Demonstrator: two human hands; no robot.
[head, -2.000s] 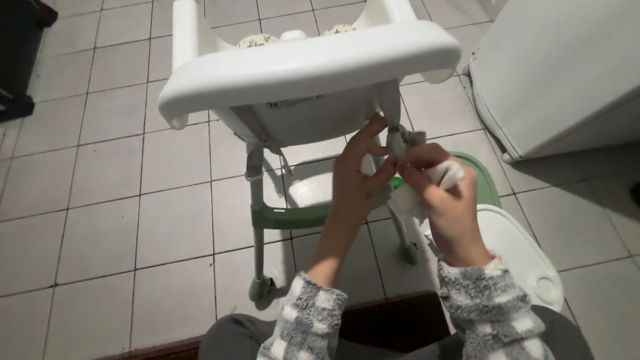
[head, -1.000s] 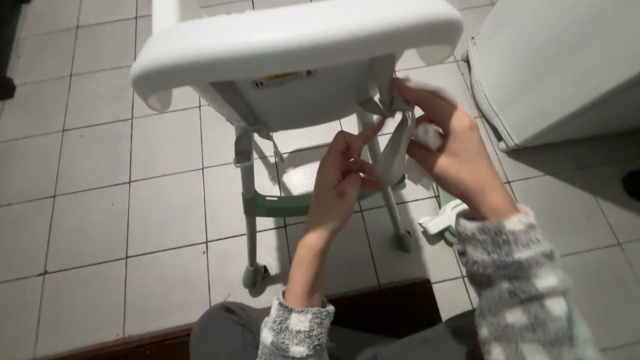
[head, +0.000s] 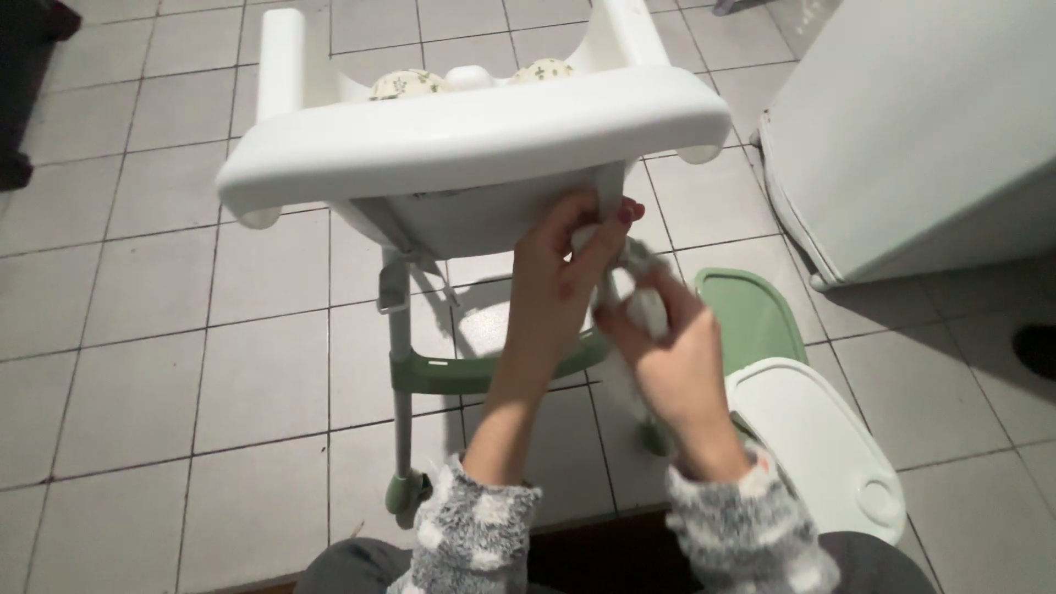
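Observation:
A white plastic high chair (head: 470, 140) with grey legs and a green crossbar (head: 450, 375) stands before me. My left hand (head: 561, 264) is at the right rear leg below the seat, its fingers curled around the upper part of the leg. Just right of it, my right hand (head: 664, 330) pinches a pale, crumpled cloth or wipe against the same leg; blur and the fingers hide its full shape. On the other leg sits a grey buckle or joint (head: 393, 286), with a loose strap (head: 437, 272) hanging beside it.
A green tray (head: 751, 318) and a white tray (head: 825, 445) lie on the tiled floor at the right. A large white appliance (head: 924, 140) stands behind them. A dark piece of furniture (head: 25, 82) is at the far left. The chair's wheeled foot (head: 406, 495) is near my knees.
My left hand has moved up to the chair leg. My right hand has come down from the underside of the seat. The view has shifted, showing both trays more fully than a second ago.

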